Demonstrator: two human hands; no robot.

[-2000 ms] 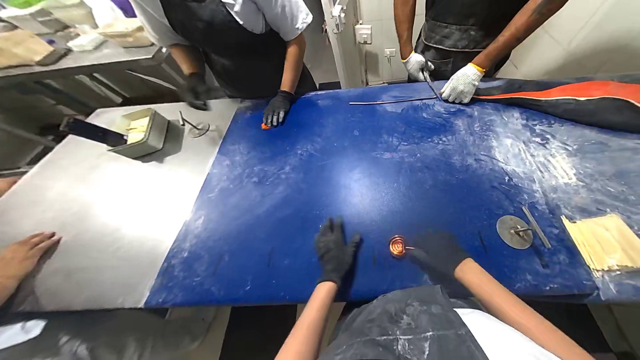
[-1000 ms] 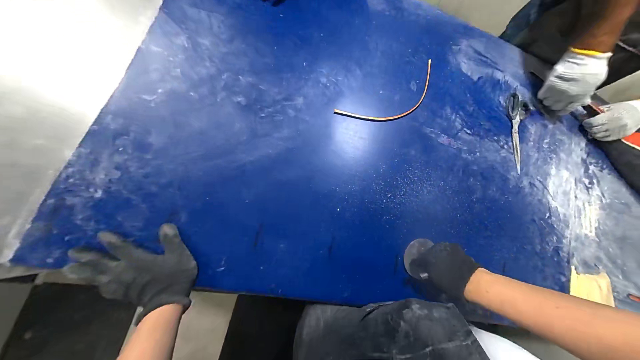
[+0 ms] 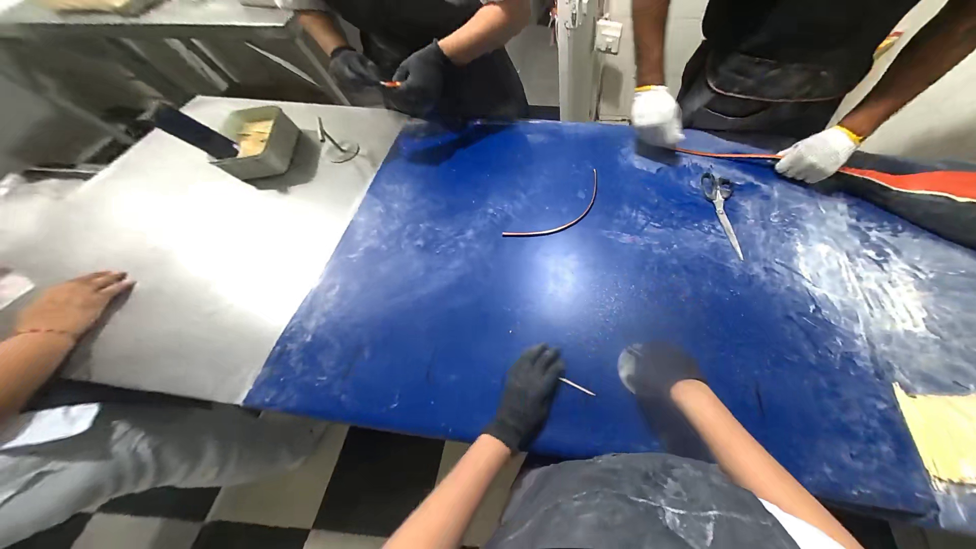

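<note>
My left hand [image 3: 531, 389], in a black glove, rests palm down on the blue work surface [image 3: 427, 320]. A thin pale stick [image 3: 577, 386] juts out from its right side; whether the fingers grip it is hidden. My right hand [image 3: 667, 370], black-gloved and blurred, is closed over a round metal disc [image 3: 629, 367], whose left edge shows. Farther up the surface lies a thin, curved reddish strand [image 3: 560, 228], apart from both hands. Scissors [image 3: 720, 206] with dark handles lie to the right of it.
Opposite, one person's black-gloved hands hold a small orange piece [image 3: 390, 84]; another's white-gloved hands hold an orange strand [image 3: 724, 155] from a striped mass [image 3: 915, 183]. Metal tray [image 3: 278, 145] and disc tool [image 3: 343, 152] stand upper left. Pale sticks [image 3: 942, 435] lie right. Another bare hand [image 3: 76, 301] rests left.
My left hand has come in from the far left, closer to my right hand. The red coil seen between my hands in the oldest frame no longer shows. The view has swung widely.
</note>
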